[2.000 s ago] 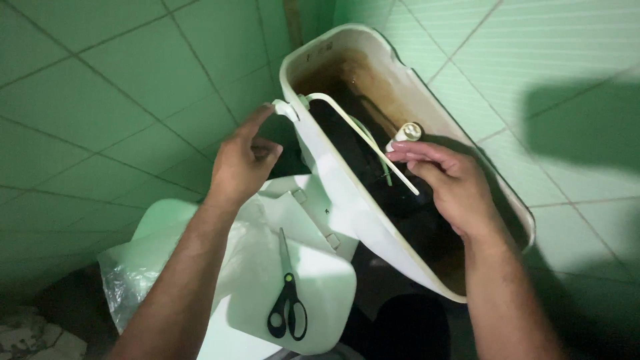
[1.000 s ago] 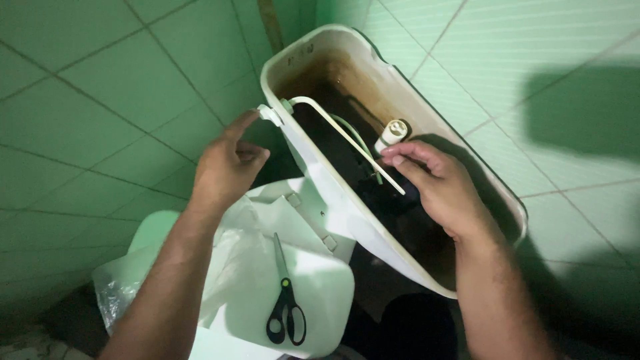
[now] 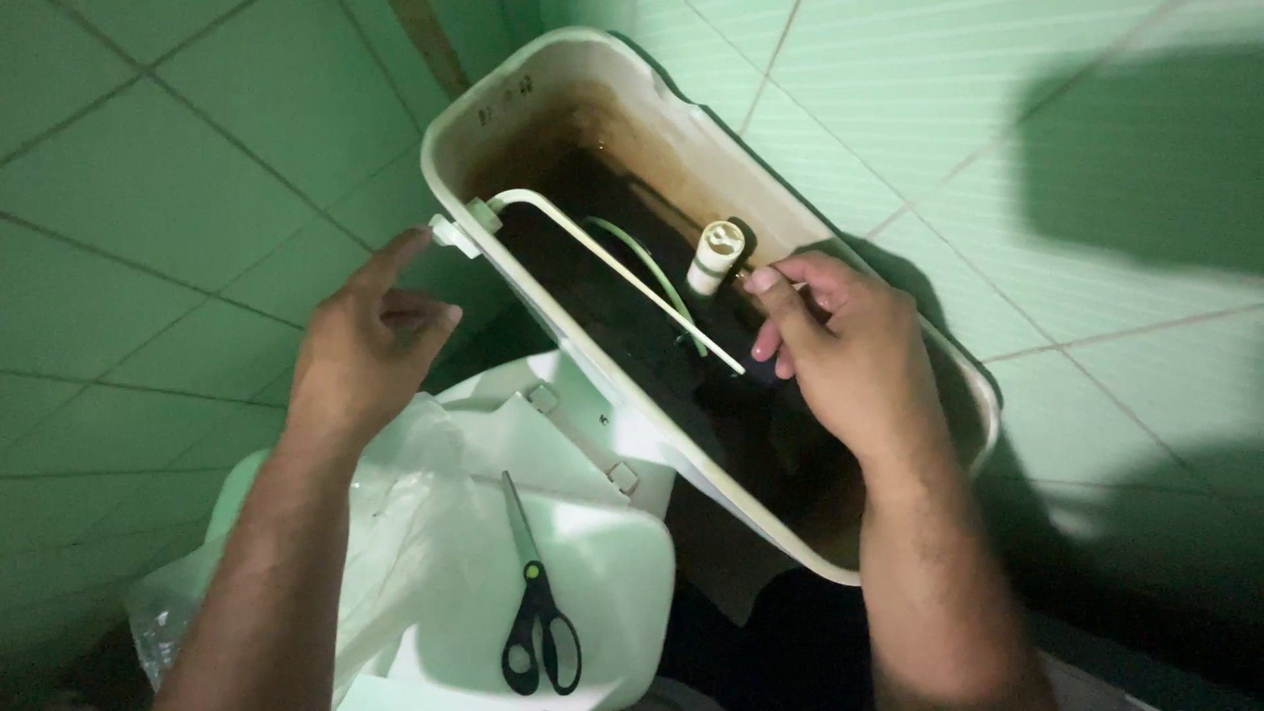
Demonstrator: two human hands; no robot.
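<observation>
An uncovered toilet cistern (image 3: 632,395) with brown-stained inner walls and dark water stands at an angle. My left hand (image 3: 370,346) has its index fingertip at the white flush lever handle (image 3: 454,237) outside the rim; its thumb is apart. From there a white lever arm (image 3: 622,272) reaches over the water. My right hand (image 3: 839,336) is above the cistern, thumb and index finger together beside the white overflow tube (image 3: 715,259); whether something small is pinched there cannot be told. A thin green tube (image 3: 647,262) curves below the lever arm.
Black-handled scissors (image 3: 538,602) lie on the closed white toilet lid (image 3: 622,553), near its hinges (image 3: 541,398). A clear plastic bag (image 3: 395,543) lies at the lid's left, partly behind my left forearm. Green tiled walls (image 3: 197,197) enclose the cistern on the left and right.
My right fingers, earlier just below the top of the overflow tube, are now at its right side. My left hand stays at the lever handle.
</observation>
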